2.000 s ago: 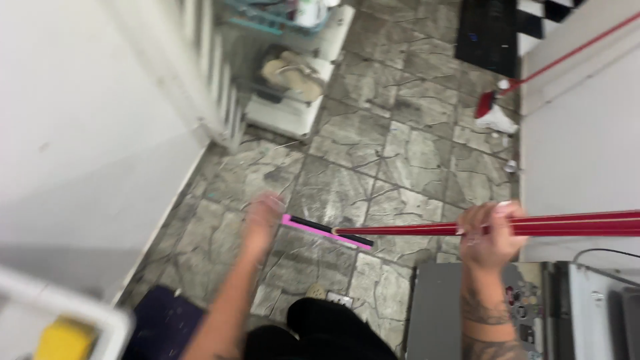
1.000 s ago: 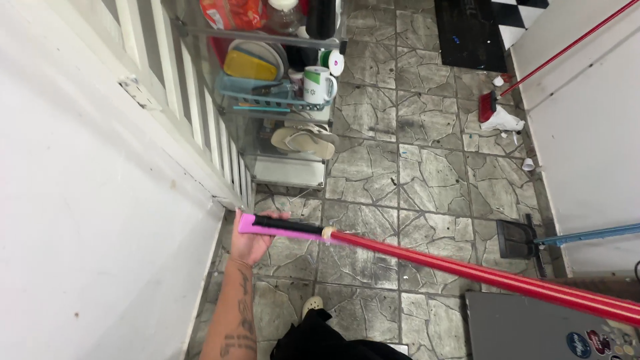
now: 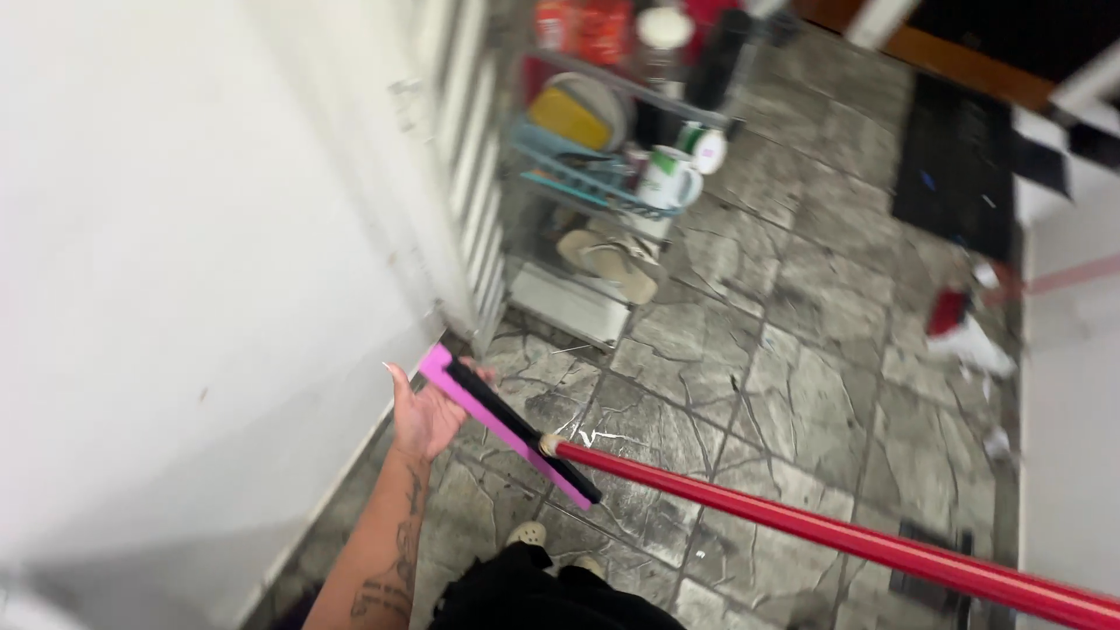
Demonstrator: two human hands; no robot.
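A floor squeegee with a pink and black head (image 3: 516, 429) and a long red pole (image 3: 787, 516) crosses the view, its pole running out at the lower right edge. Near the far end of the head is my left hand (image 3: 429, 416), palm up and thumb apart, with its fingers behind or under the pink end; whether they grip it cannot be told. My right hand is out of view.
A shelf rack (image 3: 569, 302) with a mug (image 3: 669, 179), flip-flops (image 3: 608, 262) and a basket stands by white railings. A red-and-white broom head (image 3: 967, 332) lies near the right wall, beyond it a black mat (image 3: 954, 166). A blurred dustpan (image 3: 927, 564) is at lower right.
My right hand, shut on the red pole two seconds ago, has left the view. My left hand, at the squeegee's pink end a second ago, now shows its palm and spread thumb. The view has turned.
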